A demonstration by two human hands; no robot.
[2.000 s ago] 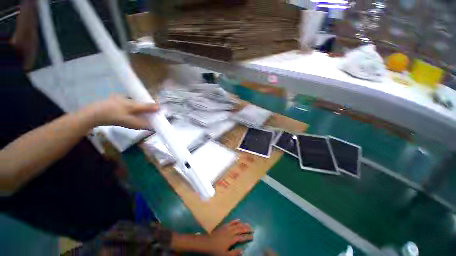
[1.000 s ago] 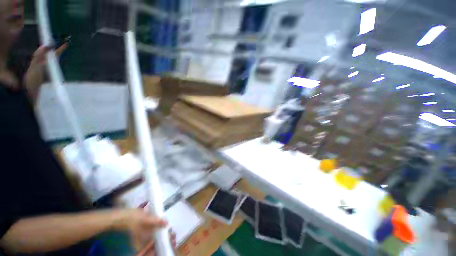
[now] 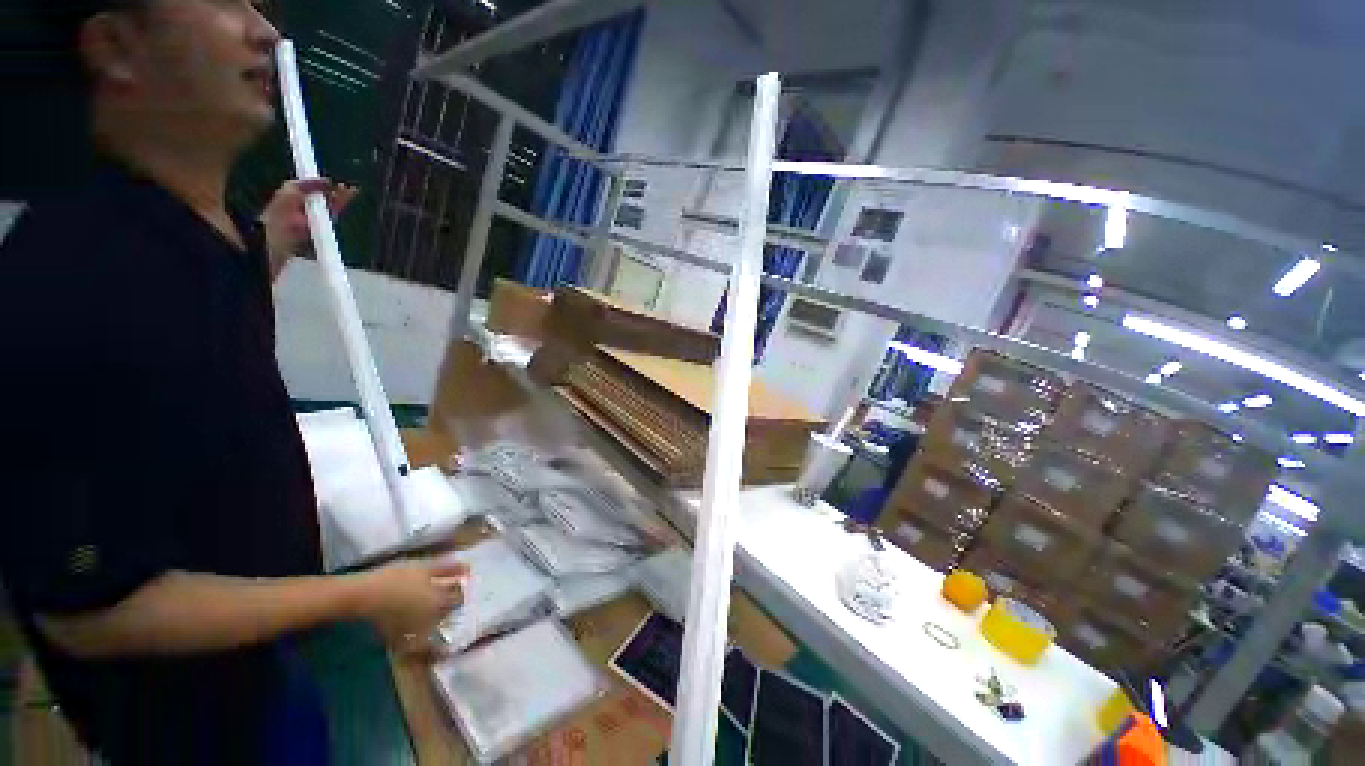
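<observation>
Neither of my hands is in view. A long white strip (image 3: 734,389) stands nearly upright in front of me; its lower end runs out of the bottom edge, and what holds it is hidden. Dark solar panels (image 3: 788,721) with thin pale frames lie behind and beside its lower part, partly cut off. Whitish bagged packs (image 3: 562,524) are piled left of the strip, with a flat one (image 3: 517,682) nearer on the printed cardboard (image 3: 606,733).
A person in black (image 3: 165,404) stands at the left, one raised hand on a second white strip (image 3: 344,292). White sheets (image 3: 359,486) lie beside them. Flat cartons (image 3: 674,412) are stacked behind. The raised white shelf (image 3: 808,599) holds yellow tape (image 3: 1018,632) and small items.
The view has swung up and right. The near strip, earlier in the other person's lower hand, now stands at the centre, away from that hand. My hand visible at the bottom two seconds ago is gone.
</observation>
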